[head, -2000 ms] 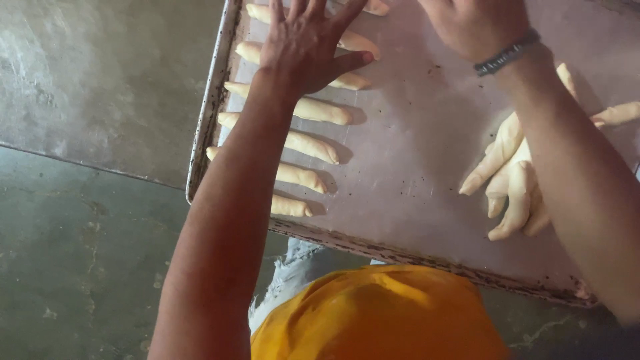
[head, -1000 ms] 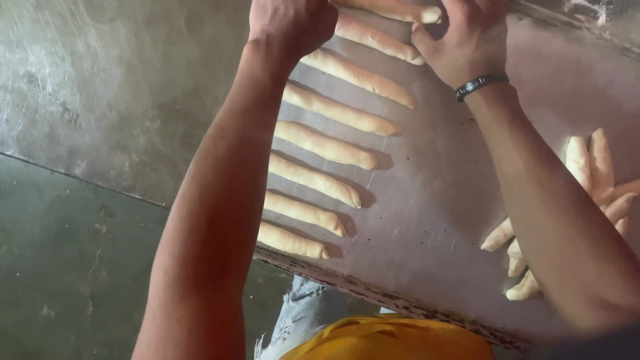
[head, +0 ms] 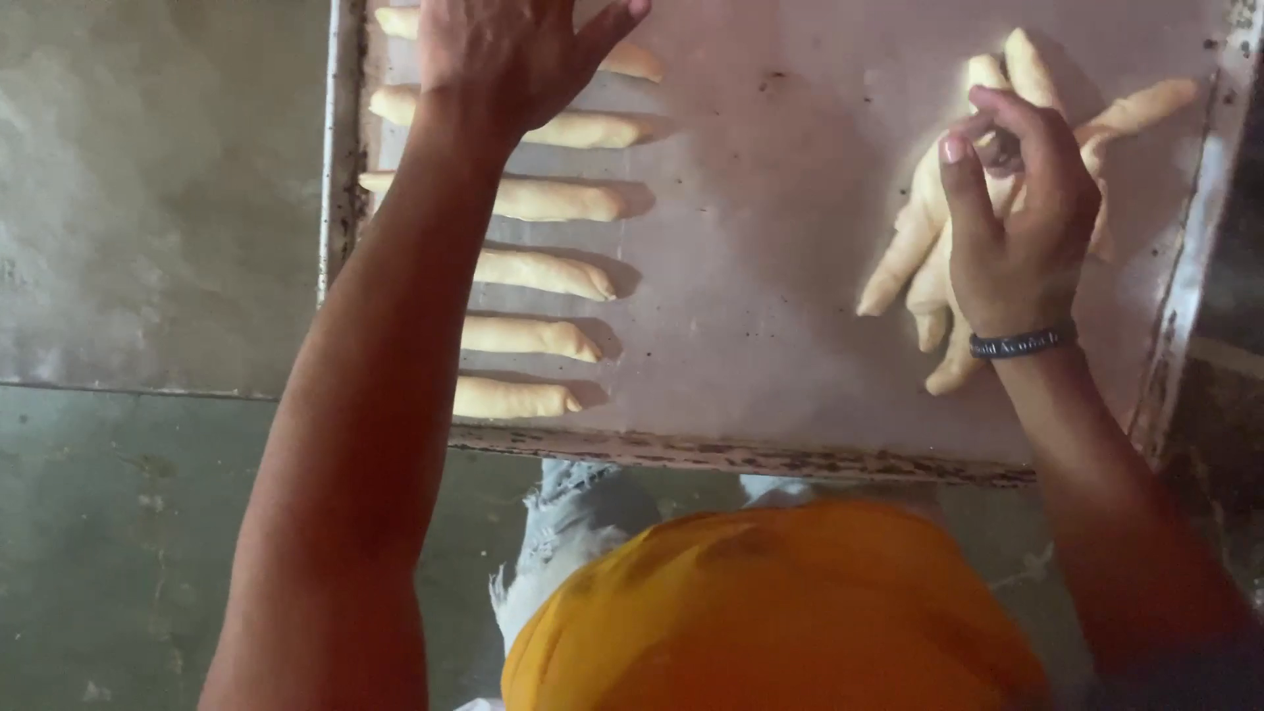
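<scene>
Several raw dough sticks [head: 558, 200] lie side by side in a column along the left of a metal baking tray [head: 750, 296]. Over the upper sticks is my left hand [head: 504, 59], palm down with its thumb spread to the right; its fingertips are cut off by the top edge of the view. A loose pile of dough sticks [head: 899, 262] lies crossed on the right part of the tray. My right hand [head: 1027, 207], with a dark wristband, is over this pile, fingers curled and thumb apart, touching or just above the dough. No stick shows between its fingers.
The tray has a worn raised rim [head: 1175, 286]. To its left is a grey flat surface [head: 158, 197], with a greenish floor [head: 128, 553] below. My orange shirt [head: 770, 612] and torn light jeans [head: 573, 533] are at the tray's near edge.
One second ago both hands were at a dough stick at the top of the row. My right hand has since moved right to the pile, and my left hand is now spread over the upper sticks.
</scene>
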